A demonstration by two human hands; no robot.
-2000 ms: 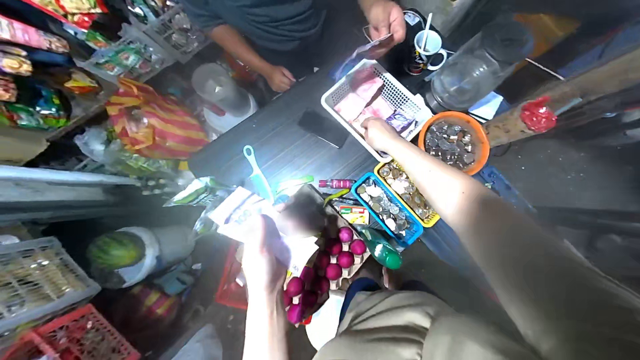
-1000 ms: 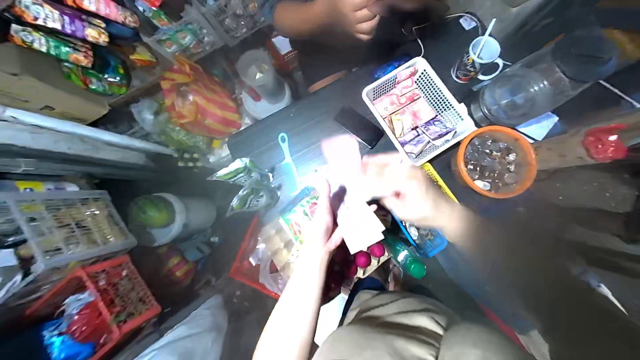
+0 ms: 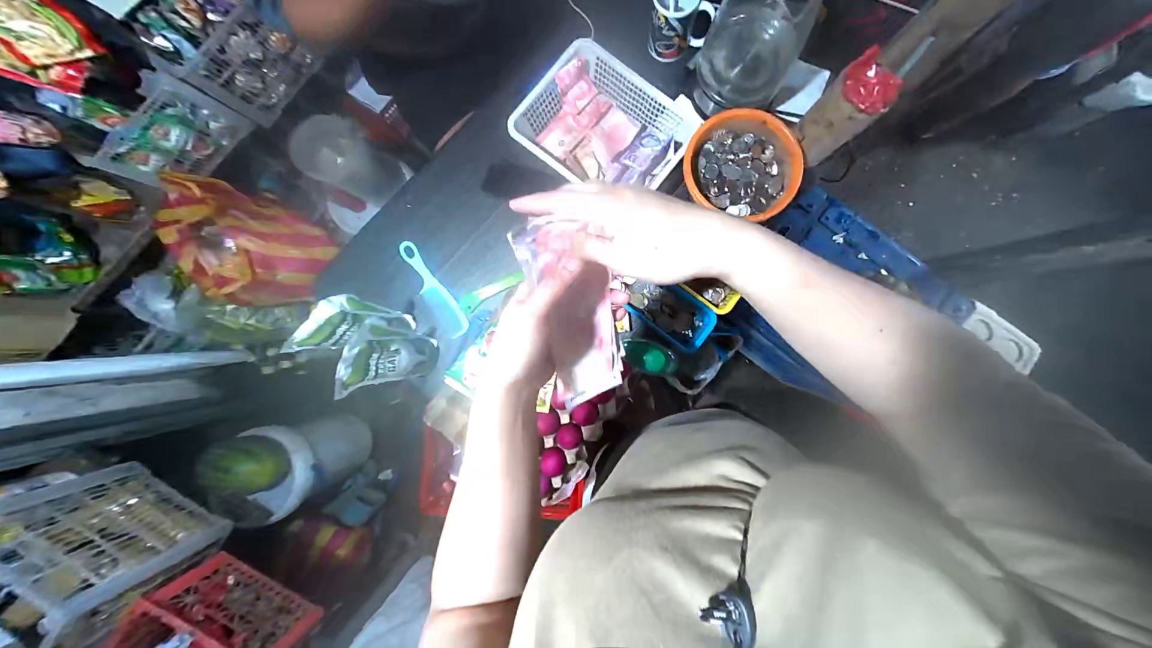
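Note:
My left hand [image 3: 531, 333] is closed around a stack of banknotes [image 3: 589, 355], pinkish and partly overexposed. Over the top end of the stack lies my right hand [image 3: 639, 234], its fingers extended and touching the notes; whether it grips one is unclear. Beyond my hands, a white plastic basket [image 3: 538, 94] holds pink and purple banknotes. Right of it stands an orange bowl [image 3: 792, 157] of coins. A blue tray [image 3: 697, 337] and a yellow tray [image 3: 727, 301], both with coins, are partly hidden below my right forearm. Magenta eggs [image 3: 569, 436] sit in a carton beneath the notes.
A dark phone-like object [image 3: 513, 180] and a light blue plastic handled tool [image 3: 436, 292] lie on the dark table. Green and white packets [image 3: 382, 351] rest at its left edge. A mug [image 3: 670, 31] and a clear jar [image 3: 751, 54] stand behind. Another person's arm [image 3: 328, 18] shows at the top.
My right hand was at the white basket two seconds ago and is now at the notes in my left hand. The other person's hands have left the area beside the basket.

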